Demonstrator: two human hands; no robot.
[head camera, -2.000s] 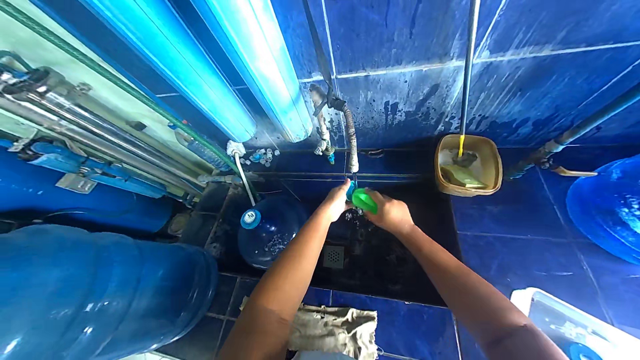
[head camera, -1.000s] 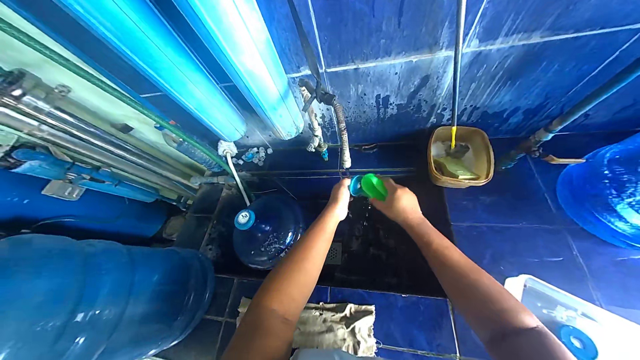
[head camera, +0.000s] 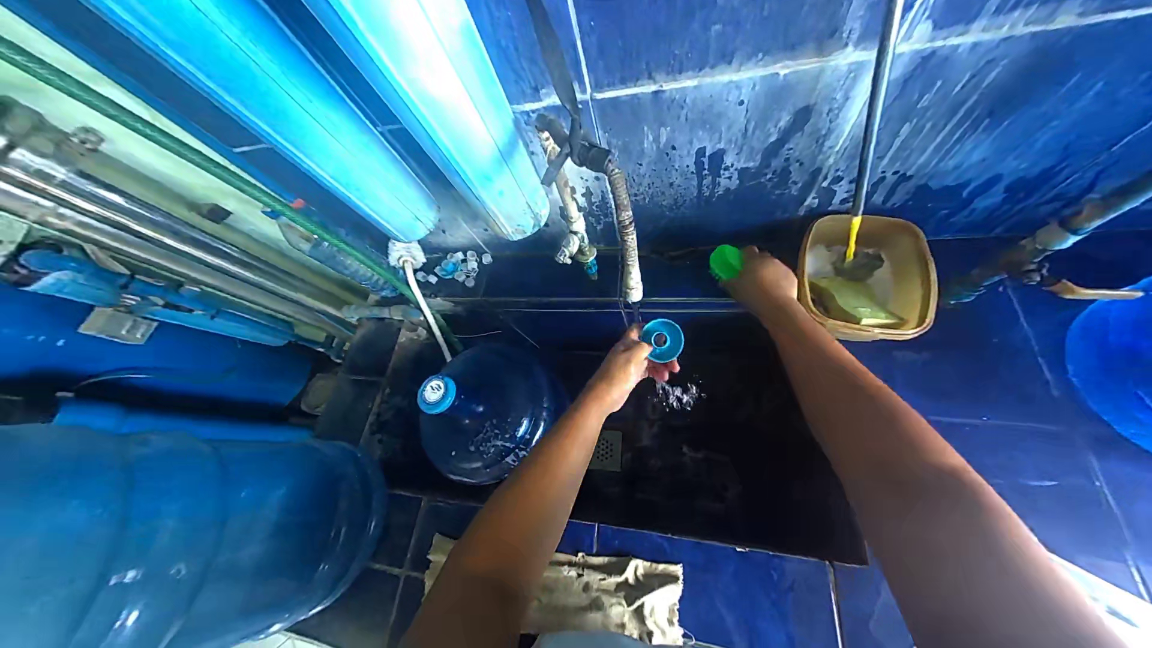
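Observation:
My left hand holds a round blue plastic cap with a ring at its center, just below the mouth of a wrapped hose. Water splashes beneath that hand over the dark sunken basin. Farther right and higher, my right hand grips a green plastic object, partly covered by the fingers, near the basin's back ledge. A capped blue water jug stands in the basin, left of my left forearm.
A yellowish tub with a cloth and a yellow-tipped rod stands right of my right hand. Small white caps lie on the back ledge. A beige cloth lies at the front edge. Large blue bottles occupy the left.
My right hand has moved up and away from my left hand with the green object, which was against the blue cap before. My left hand still holds the cap.

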